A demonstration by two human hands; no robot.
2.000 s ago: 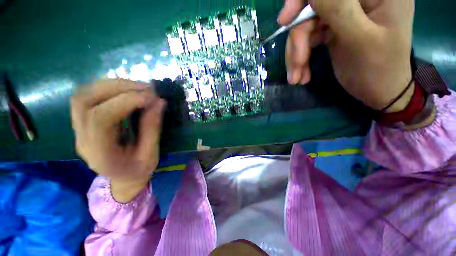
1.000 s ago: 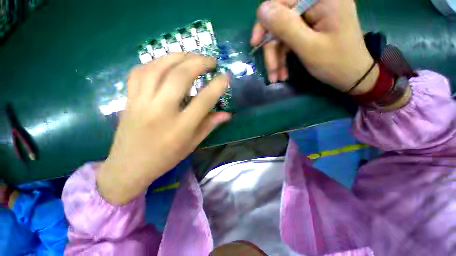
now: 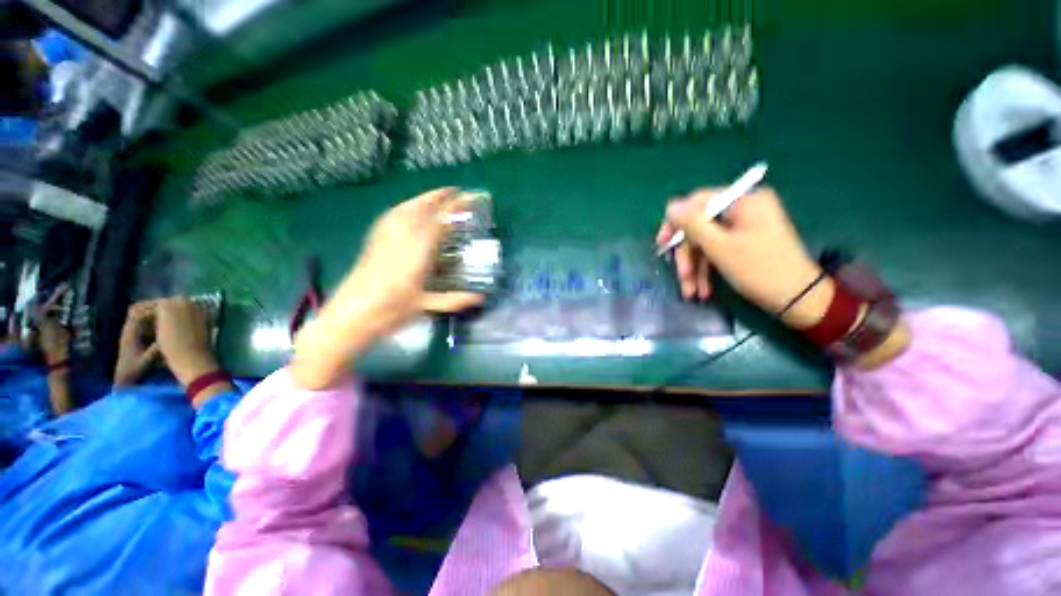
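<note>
My left hand grips a PCB panel by its left side, at the middle of the bench. The panel looks narrow and silvery and is blurred; whether it touches the mat cannot be told. My right hand holds slim whitish tweezers like a pen, tip down to the left. A greyish sheet or strip with small blue bits along it lies on the mat between my hands.
Long rows of upright PCB panels stand along the far side. A white round fixture is at the far right. Dark reddish pliers lie left of my left hand. A blue-clad coworker works at the left. A thin cord runs from my right wrist.
The view has widened and shifted to show the far rows, the fixture and more of the coworker. My left hand, over the flat panel before, now grips a panel by its side. My right hand still holds the tweezers.
</note>
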